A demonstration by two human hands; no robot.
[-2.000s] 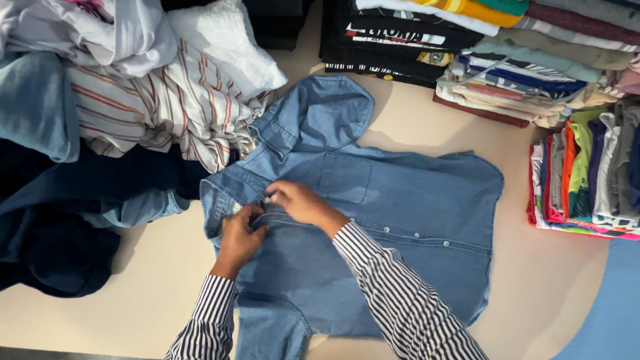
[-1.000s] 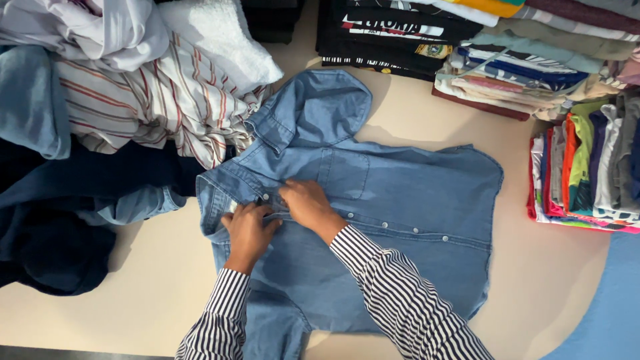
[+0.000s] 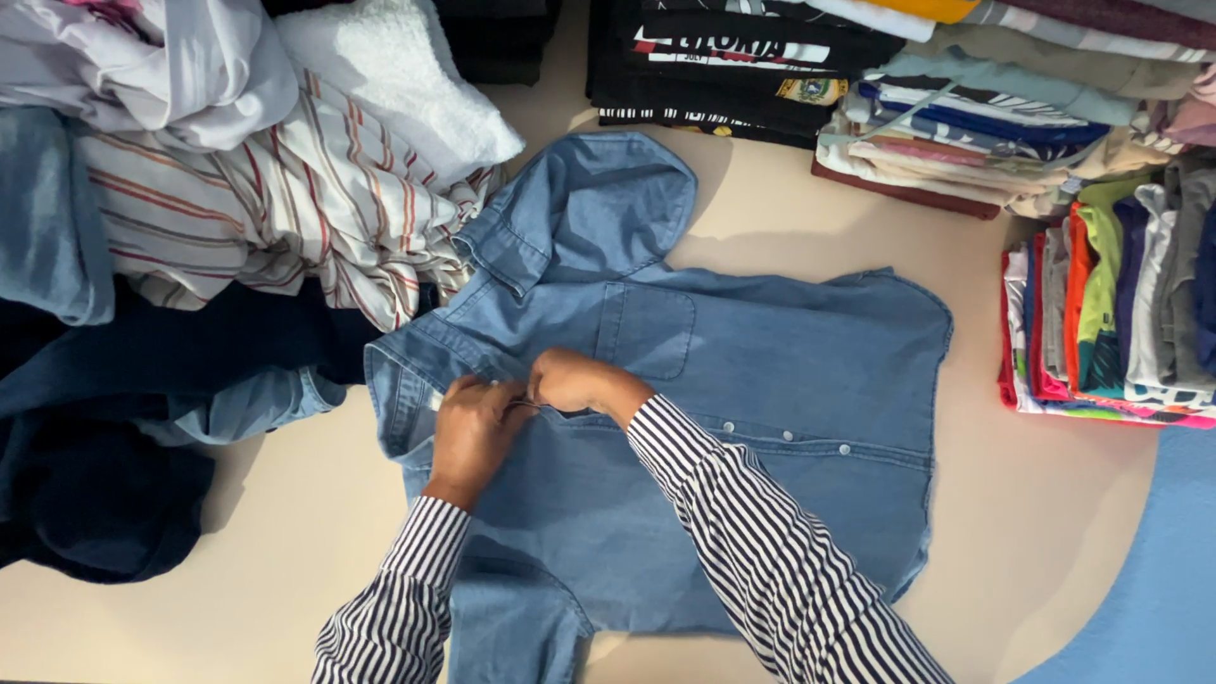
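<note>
A blue denim shirt [image 3: 798, 361] lies front up on the table, its collar toward the left and its hem toward the right. Both hands meet at the front placket, a little below the collar. My left hand [image 3: 473, 427] pinches the placket's edge from the collar side. Close against it, my right hand [image 3: 575, 380] grips the same placket between thumb and fingers. The fingers hide whatever button or buttonhole lies there. Farther down the front, white buttons [image 3: 787, 436] show in a row. A chest pocket [image 3: 648, 330] lies beyond my right hand.
Loose clothes are heaped at the left: a striped cloth [image 3: 313, 190], a white towel-like cloth [image 3: 408, 85] and dark garments [image 3: 104, 494]. Folded black shirts [image 3: 712, 81] and mixed folded clothes [image 3: 978, 114] stand along the back. Bright folded garments [image 3: 1102, 304] stand at the right on the table [image 3: 1026, 532].
My two hands have come together at the placket; one second ago they were slightly apart on it. The shirt lies in about the same place.
</note>
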